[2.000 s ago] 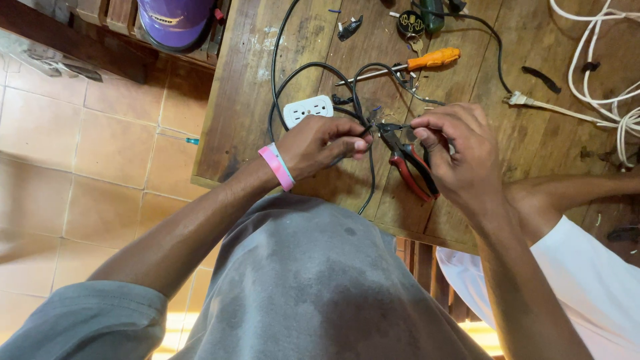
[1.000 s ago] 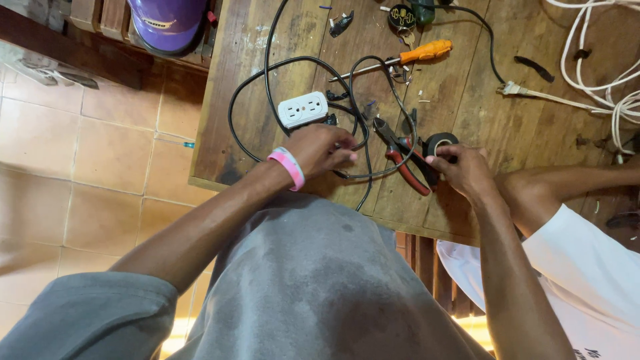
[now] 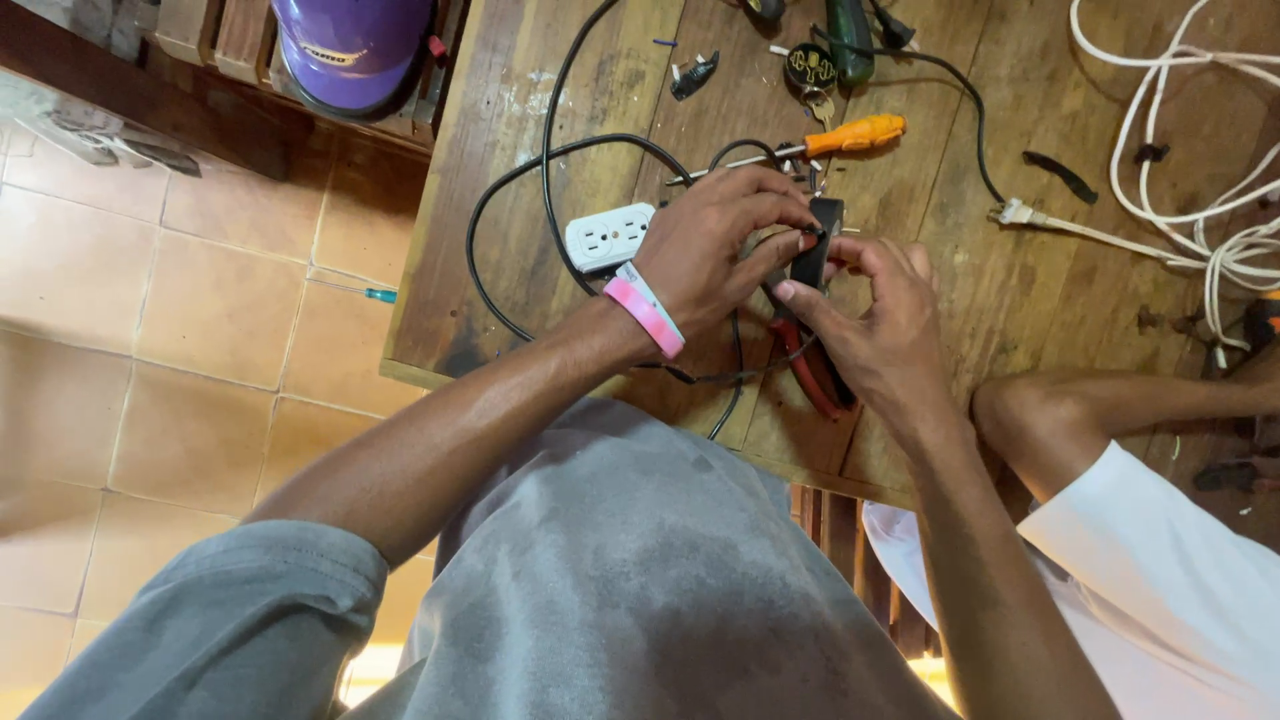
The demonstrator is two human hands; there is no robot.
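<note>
Both hands meet over a roll of black electrical tape [image 3: 822,225], seen nearly edge-on. My left hand [image 3: 735,235], with a pink wristband, pinches the tape at its upper left side. My right hand [image 3: 880,305] grips the roll from the right. Under and between the hands lie pliers with red and black handles [image 3: 805,375], their jaws hidden. A black cable [image 3: 480,230] loops over the wooden table from beneath my left hand. The white outlet [image 3: 608,238] sits just left of that hand. An orange-handled screwdriver [image 3: 855,135] lies beyond both hands.
A white cord with a plug [image 3: 1020,213] and coils lies at the right. A key [image 3: 822,108], a black plug [image 3: 893,30] and black scraps lie at the back. Another person's arm [image 3: 1120,405] rests at the right edge. A purple cap [image 3: 355,50] is at upper left.
My left hand has moved right and up to the tape roll. A second ago my right hand held the roll apart from it, by the pliers; now both hands are on it.
</note>
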